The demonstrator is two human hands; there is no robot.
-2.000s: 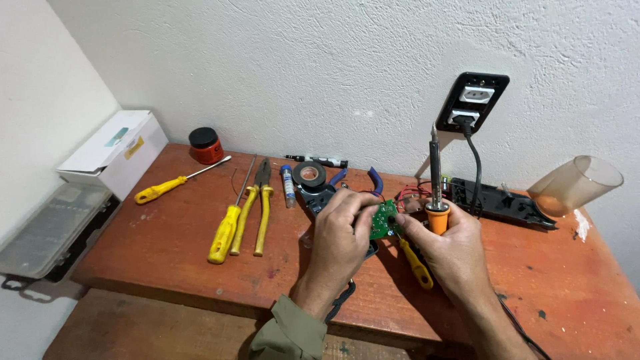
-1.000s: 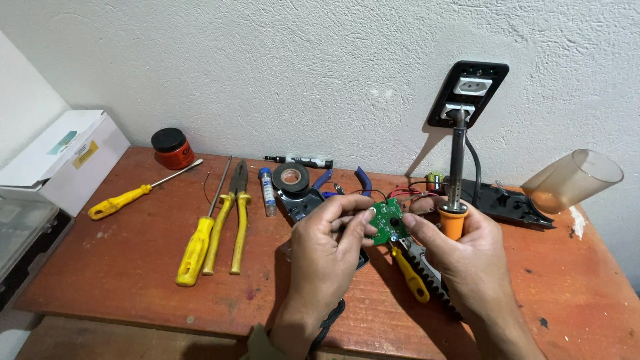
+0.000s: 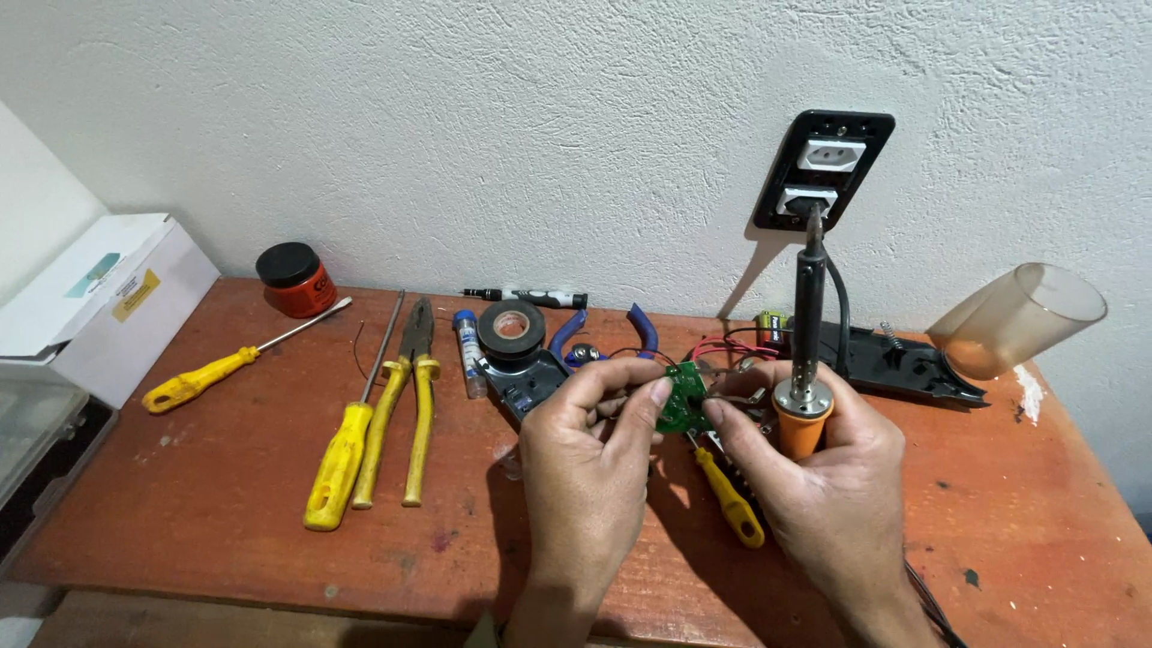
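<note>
Between the fingertips of my left hand (image 3: 589, 459) is a small green circuit board (image 3: 682, 400). My right hand (image 3: 810, 468) touches the board's right edge with thumb and fingers, and also holds a soldering iron (image 3: 804, 360) by its orange handle, the tip pointing up. Red and black wires (image 3: 720, 346) lie behind the board. Under my hands a small yellow-handled screwdriver (image 3: 731, 499) rests on the table. Left of my left hand, a roll of black tape (image 3: 511, 331) sits on a black plastic housing (image 3: 522, 382). My fingers partly hide the board.
Yellow-handled pliers (image 3: 418, 405), two larger screwdrivers (image 3: 337, 468) (image 3: 202, 380), a solder tube (image 3: 470, 354) and a red jar (image 3: 295, 279) stand or lie left. Behind are a wall outlet (image 3: 823, 171) and blue handles (image 3: 643, 331). A black plastic shell (image 3: 909, 364) and clear cup (image 3: 1026, 319) are right.
The soldering iron in my right hand has tilted slightly and now stands in front of the outlet. The board remains between both hands. The view has shifted somewhat.
</note>
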